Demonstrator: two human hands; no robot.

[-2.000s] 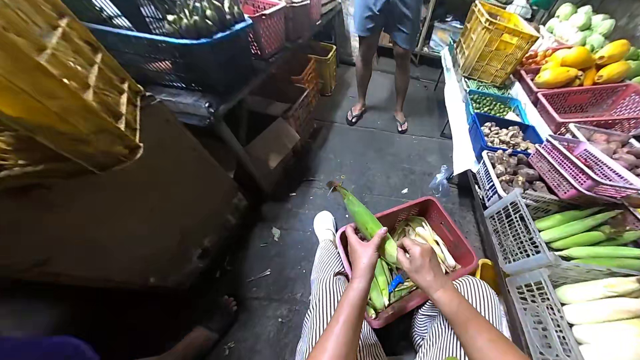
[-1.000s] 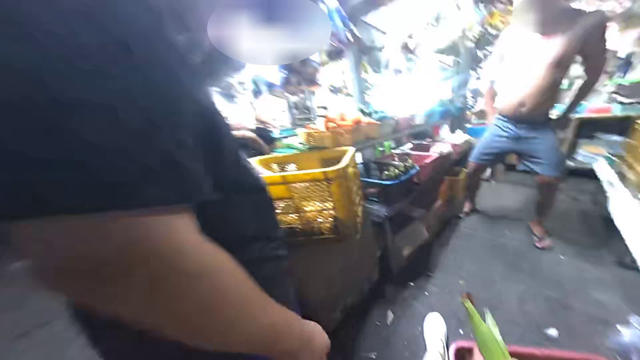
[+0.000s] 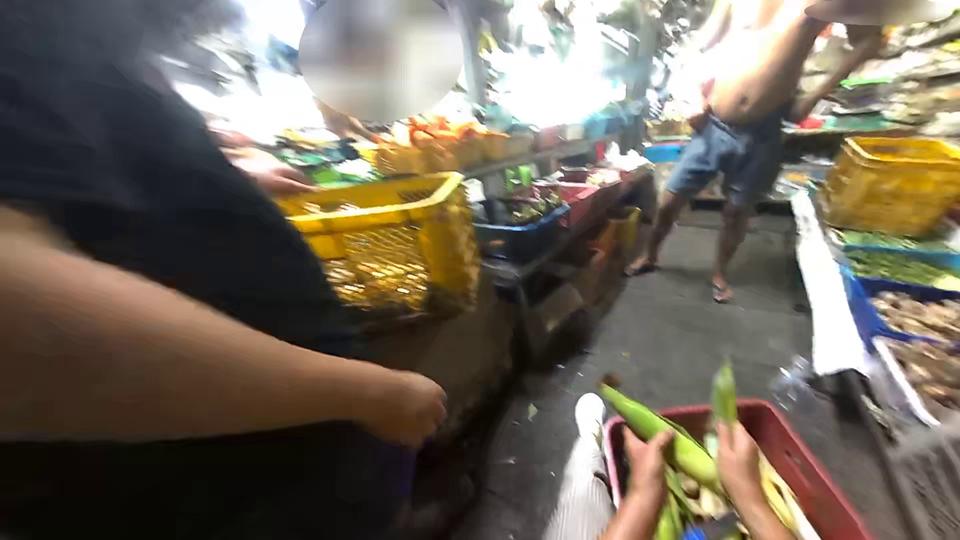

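Observation:
An ear of corn in its green husk [image 3: 664, 435] slants over a red plastic crate [image 3: 806, 469], its tasselled tip pointing up and left. My left hand [image 3: 646, 466] is closed around the ear near its middle. In my right hand [image 3: 739, 459], at the ear's lower end, a strip of green husk [image 3: 724, 394] stands upright between the fingers. Loose husks [image 3: 780, 491] lie inside the crate, along with a small blue object [image 3: 696, 533] below my hands that is too blurred to name.
A person in a dark shirt [image 3: 187, 225] stands close at left, hand [image 3: 405, 409] hanging low. Behind is a yellow crate [image 3: 450, 240]. Another person in blue shorts [image 3: 739, 161] stands in the aisle. Produce crates [image 3: 862, 307] line the right side.
The view has swung up and left. A husk strip now stands in my right hand, apart from the ear. The person in the dark shirt now fills the left side.

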